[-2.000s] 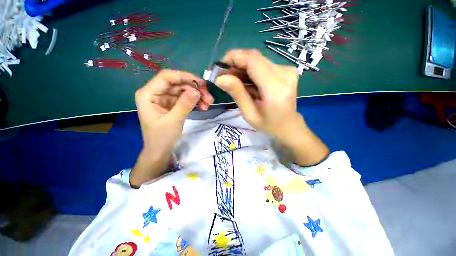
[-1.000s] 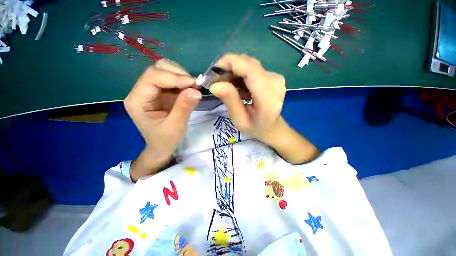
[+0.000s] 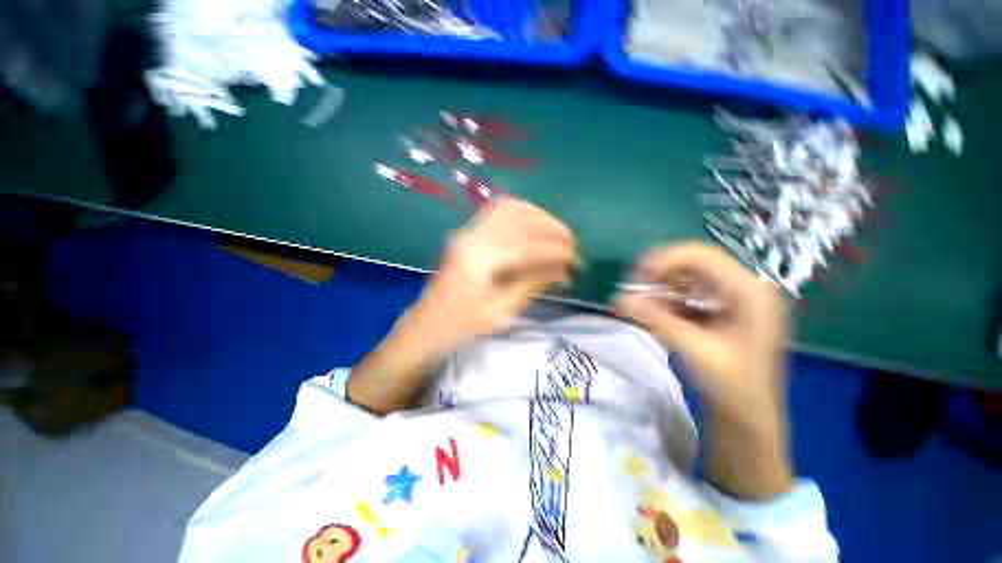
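My left hand (image 3: 505,258) is blurred at the mat's front edge, fingers curled; whether it holds anything cannot be told. My right hand (image 3: 709,308), also blurred, is apart from it to the right, its fingers closed around a thin silvery piece (image 3: 663,290). Red leads (image 3: 418,181) with small white ends lie in loose bundles beyond my left hand. Assembled pieces (image 3: 797,203) lie in a crossed pile beyond my right hand, grey rods, white tags and red tails together.
A heap of white strips (image 3: 225,55) lies at the back left of the dark green mat (image 3: 615,143). Two blue trays, left (image 3: 461,50) and right (image 3: 758,94), hold metal parts and pale rods at the back. White paper pieces (image 3: 934,105) lie right of the trays.
The view has swung and tilted, bringing the trays into sight and the scale out of it. My hands were together at a silvery piece with a white end; now they are apart.
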